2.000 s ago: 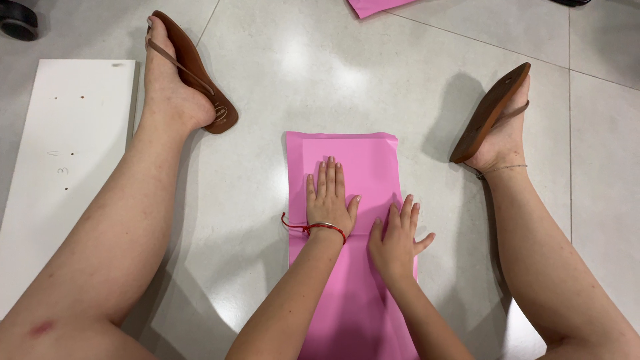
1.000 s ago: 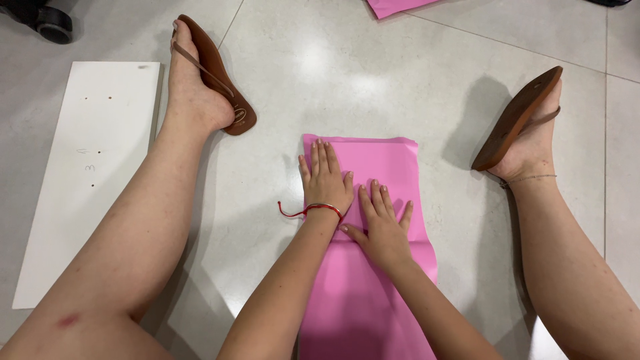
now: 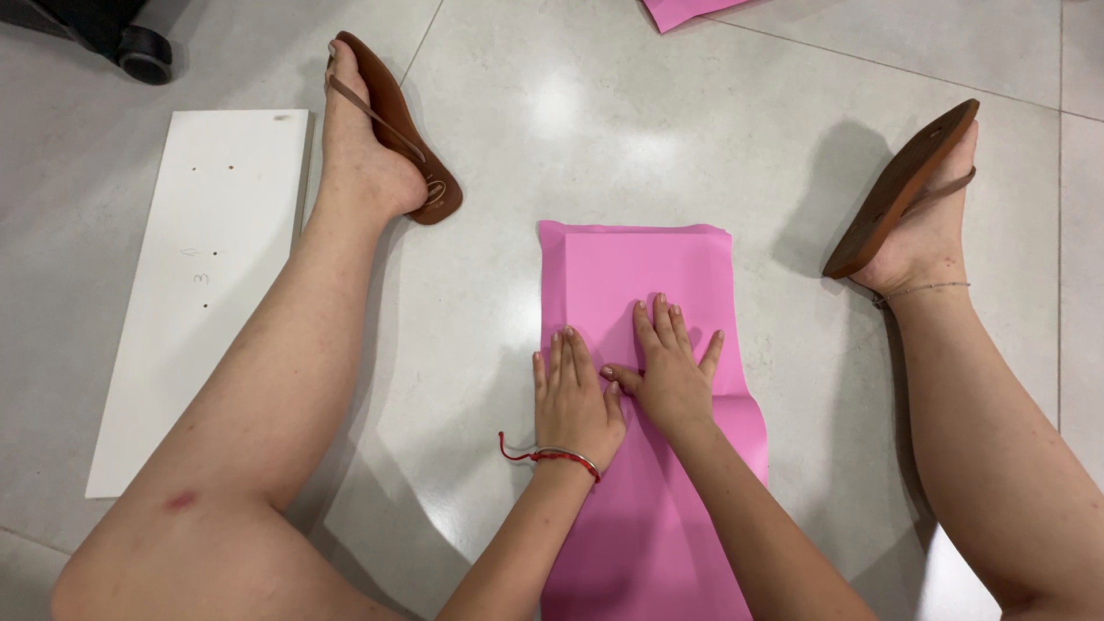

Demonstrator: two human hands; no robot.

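Observation:
A sheet of pink film or vinyl (image 3: 638, 267) lies lengthwise on the tiled floor between my legs, over a flat rectangular shape whose edges show through near the far end. My left hand (image 3: 576, 401) rests palm down near the sheet's left edge, fingers close together and pointing away from me; a red cord and a thin metal bracelet circle its wrist. My right hand (image 3: 677, 375) presses flat farther to the right, fingers spread, its thumb toward my left hand. Neither hand grips anything. The sheet is wavy at its right edge, and its near end runs out of view.
A white board (image 3: 164, 310) with small holes and pencil marks lies to the left, partly behind my left leg. Another pink piece (image 3: 690, 10) shows at the top edge. A black caster wheel (image 3: 145, 56) stands at the upper left. My feet wear brown flip-flops (image 3: 897, 194).
My left hand has come back toward me along the sheet's left side. My right hand has moved farther up the sheet since one second ago, and its fingers are spread. The view has shifted somewhat.

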